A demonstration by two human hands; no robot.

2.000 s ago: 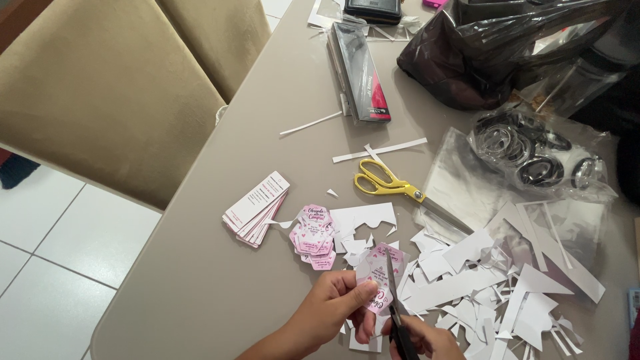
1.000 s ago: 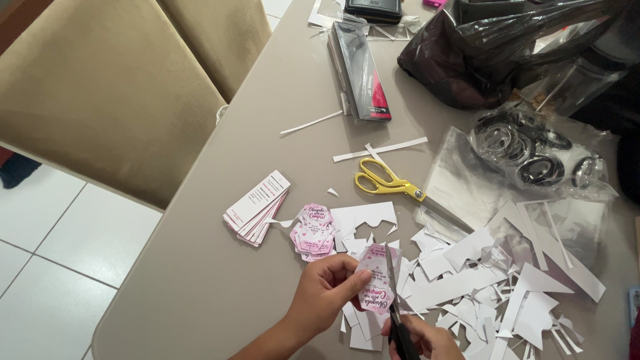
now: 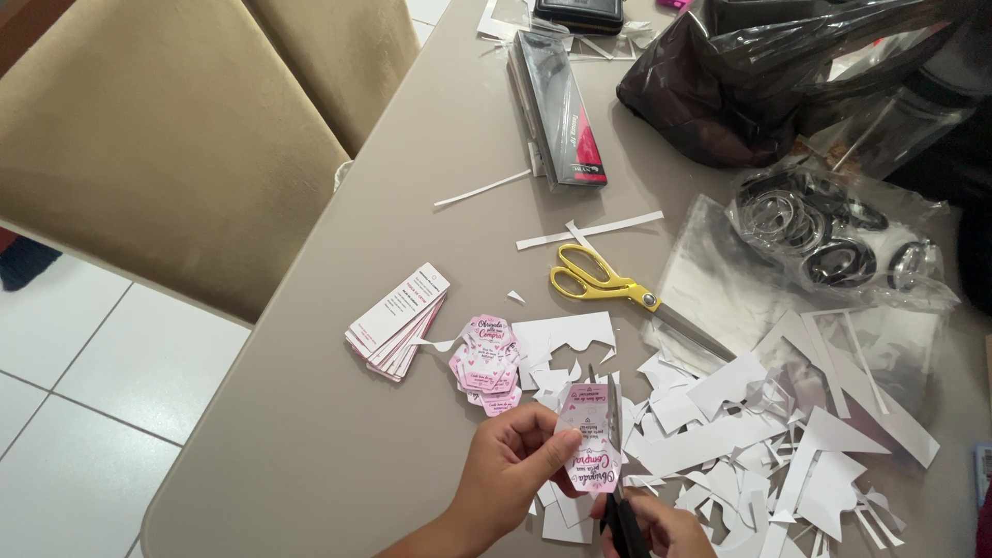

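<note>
My left hand (image 3: pixel 521 457) pinches a pink and white printed paper tag (image 3: pixel 593 449) between thumb and fingers. In my right hand (image 3: pixel 659 523) are black-handled scissors (image 3: pixel 624 515), their blades pointing away from me along the tag's right edge. Behind my left hand lies a pile of cut pink tags (image 3: pixel 487 360). Left of that pile, a fanned stack of narrow printed cards (image 3: pixel 399 322) rests on the table. Yellow-handled scissors (image 3: pixel 612 288) lie beyond the white paper scraps (image 3: pixel 705 434), which spread around and to the right of my hands.
A clear plastic box (image 3: pixel 559 116) stands out toward the back of the table (image 3: pixel 310 434). Clear bags, one with black rings (image 3: pixel 837 232), lie at the right, below a dark plastic bag (image 3: pixel 713 85). Beige chairs (image 3: pixel 170 132) stand along the left edge.
The tag in my left hand has been turned; its printing now appears upside down and its edge lies along the scissor blades. The piles and the yellow-handled scissors have stayed put.
</note>
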